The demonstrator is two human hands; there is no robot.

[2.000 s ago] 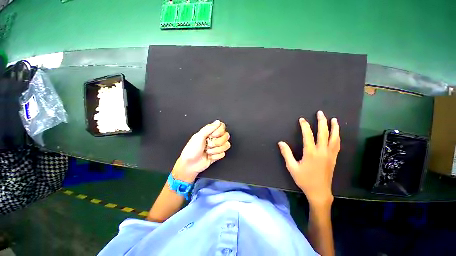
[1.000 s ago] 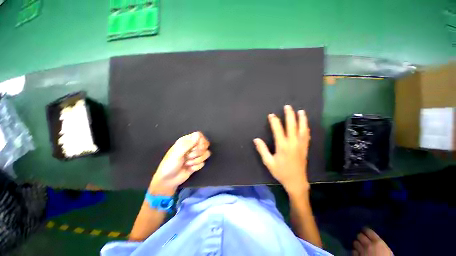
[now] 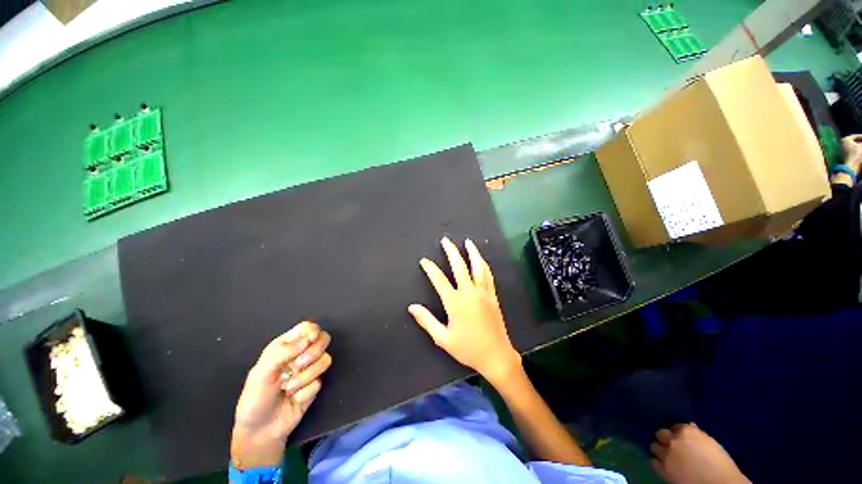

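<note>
My left hand [image 3: 282, 383] is held over the dark work mat [image 3: 331, 227], fingers curled in with small pale pieces showing between them; a blue strap is on the wrist. My right hand [image 3: 468, 317] lies palm down near the mat's right side, fingers spread, nothing visible in it. A black tray heaped with white components [image 3: 80, 383] stands left of the mat. A black tray with loose dark components [image 3: 570, 269] stands right of it.
A green circuit board panel [image 3: 125, 163] lies on the green surface beyond the mat at left, another panel [image 3: 674, 33] far right. A cardboard carton [image 3: 704, 151] stands beyond the right tray. Another person's hand [image 3: 695, 456] is at lower right; a further person's arm is at far right.
The view has swung to the right, showing more of the carton and a person there. My left hand stays curled and my right hand stays spread on the mat. A panel shows farther left and lower.
</note>
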